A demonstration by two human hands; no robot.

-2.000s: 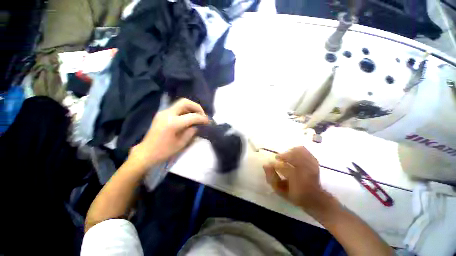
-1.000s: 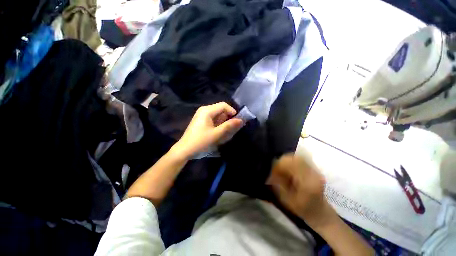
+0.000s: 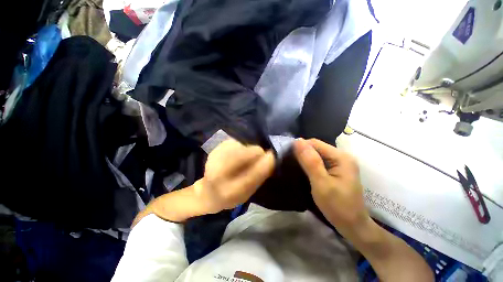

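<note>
The dark garment point(image 3: 220, 60) with pale grey-blue parts lies over the table and hangs toward my lap. My left hand point(image 3: 238, 173) grips its dark edge near the middle of the view; the hand is a little blurred. My right hand point(image 3: 331, 179) pinches a small pale grey-blue flap point(image 3: 282, 143) of the garment between thumb and finger, just right of my left hand. The fingertips are close together, and the cloth between them is partly hidden and blurred.
The white sewing machine head point(image 3: 469, 55) is at upper right, over the white table point(image 3: 397, 165). Red-handled snips point(image 3: 473, 195) lie on the table at right. A black cloth bundle point(image 3: 55, 132) is at left, with a blue plastic thing point(image 3: 43, 52) behind. A red-and-white item point(image 3: 138, 14) is at upper left.
The small dark piece seen first is no longer distinguishable. The large garment has come in front of me, and my right hand has moved up to the flap beside my left hand.
</note>
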